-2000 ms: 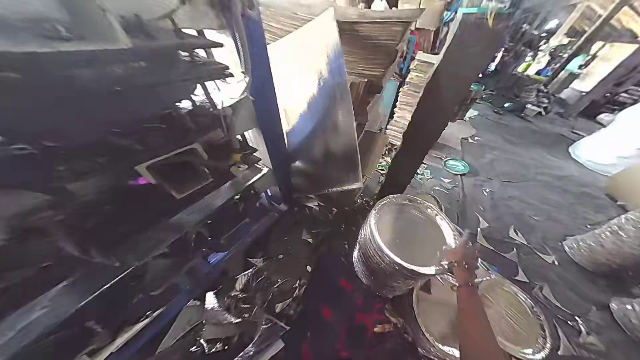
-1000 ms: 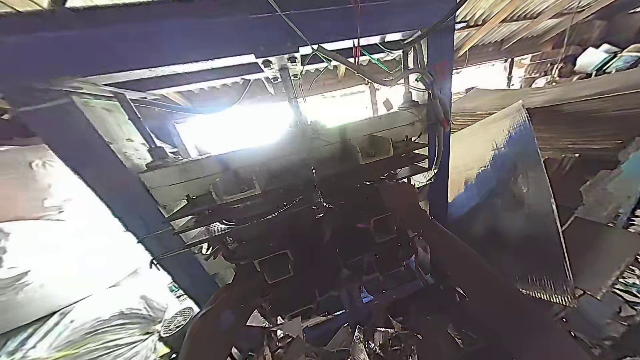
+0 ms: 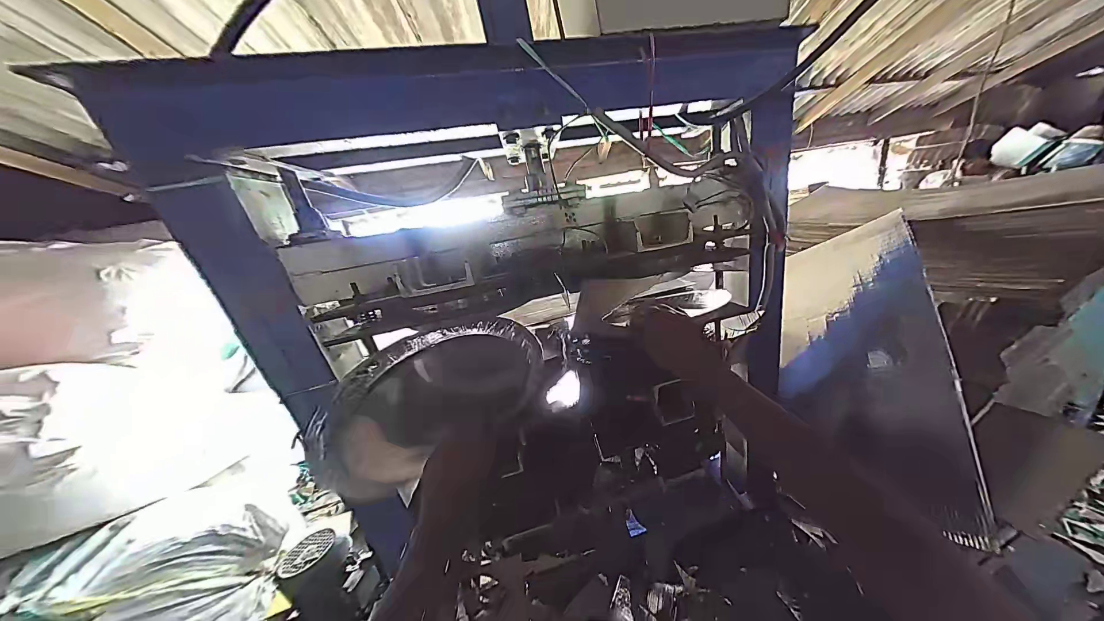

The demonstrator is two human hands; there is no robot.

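Note:
A round metal tray (image 3: 440,371) with a shiny, crinkled rim is held tilted at the left front of a blue-framed press (image 3: 448,99). My left hand (image 3: 466,461), dark and blurred, is at the tray's lower rim and appears closed on it; its fingers are not distinct. Inside the press, on the right, my right hand (image 3: 673,341) is at the near edge of a thin, shiny metal piece (image 3: 703,302). Whether its fingers grip that piece cannot be made out. A brownish flat sheet (image 3: 604,302) lies just left of that hand.
Cables hang by the press's right post (image 3: 768,259). A large metal sheet (image 3: 880,371) leans right of it. Metal scraps (image 3: 638,595) lie below the press. A white plastic sack (image 3: 155,552) and a motor with a round grille (image 3: 306,552) stand at lower left.
The view has swung from stacked round trays to the press. A round tray is now at my left hand, not visible there one second ago. My right hand remains inside the press.

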